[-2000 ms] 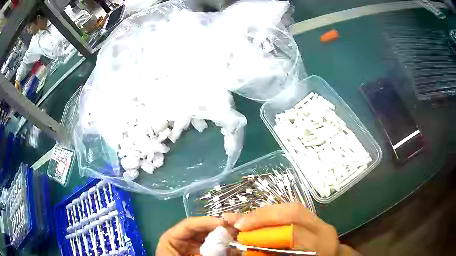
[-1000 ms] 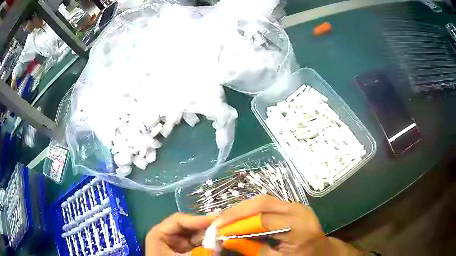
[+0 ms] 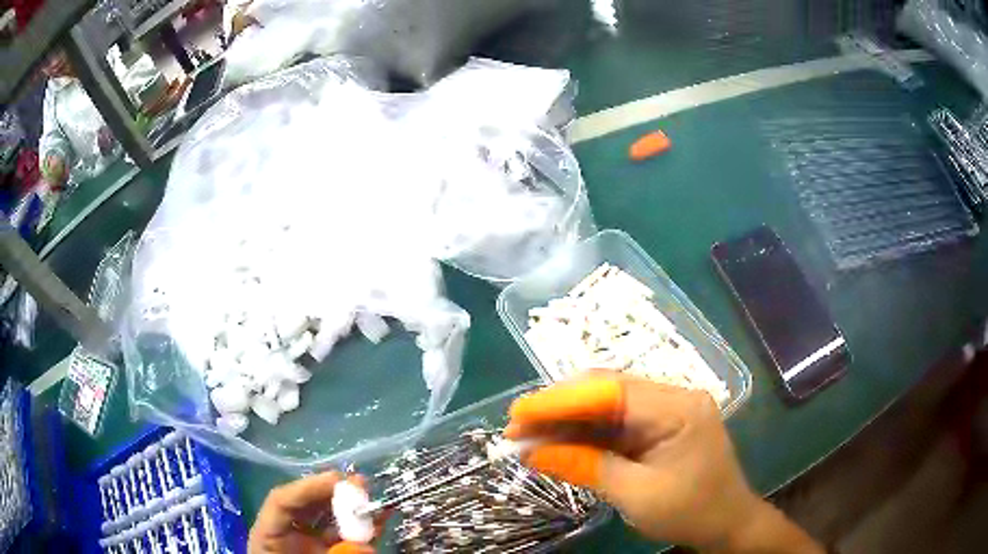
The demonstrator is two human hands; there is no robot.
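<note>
My left hand [image 3: 298, 517], cut off by the bottom edge, pinches a white plastic cap [image 3: 352, 511]. A thin metal rod [image 3: 428, 492] extends from the cap towards my right hand. My right hand [image 3: 650, 454] wears orange finger cots and pinches a small white piece [image 3: 507, 445]; whether this piece is on the rod is unclear. Both hands are over or beside the clear box of metal rods [image 3: 493, 514], partly hidden by my right hand. The box of white sleeves [image 3: 618, 330] is behind my right hand.
A large clear bag of white caps [image 3: 260, 373] lies left, with a smaller clear bag [image 3: 504, 206] beside it. A smartphone [image 3: 780, 308], grooved clear tray [image 3: 867, 184] and loose orange cot [image 3: 650, 145] lie right. A blue crate [image 3: 222, 487] is lower left. A person [image 3: 81, 124] is opposite.
My hands have moved apart; my right hand has moved right and up, my left hand slightly left. The view has shifted, so the bench things appear lower and further left.
</note>
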